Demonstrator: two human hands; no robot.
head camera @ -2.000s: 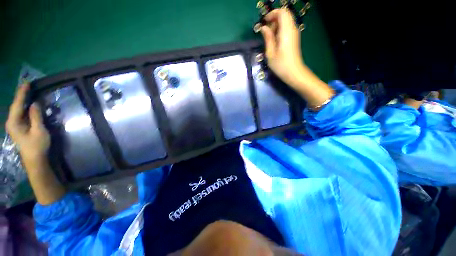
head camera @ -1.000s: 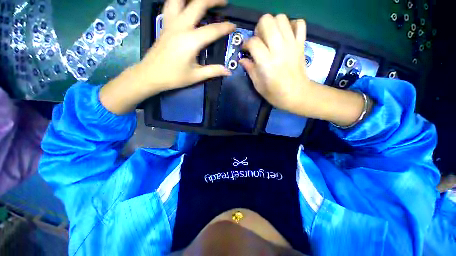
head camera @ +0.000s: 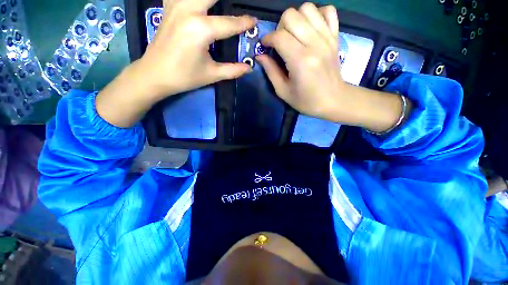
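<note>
A black tray (head camera: 224, 119) with phone back covers in its slots lies in front of me. My left hand (head camera: 186, 53) rests over the second cover (head camera: 256, 111) from the left, thumb and index finger spread around its camera area. My right hand (head camera: 306, 58) is at the same camera area, thumb and index fingertips close together beside a small round dark lens piece (head camera: 260, 49). Whether the fingertips pinch anything is too small to tell. Two pale lens rings (head camera: 248, 61) show on that cover. Other covers (head camera: 189, 117) lie on both sides, partly hidden by my hands and sleeve.
Clear lens carrier sheets (head camera: 83, 47) with rows of dark dots lie on the green mat (head camera: 39, 114) at the left. Loose lens rings (head camera: 461, 18) are scattered at the upper right. Another person's pink sleeve (head camera: 19, 172) is at the left edge, a blue one (head camera: 493, 222) at the right.
The tray was tilted and held by its left end; now it lies flatter with both hands over the second cover. Over the last second the hands and tray shifted slightly left in view.
</note>
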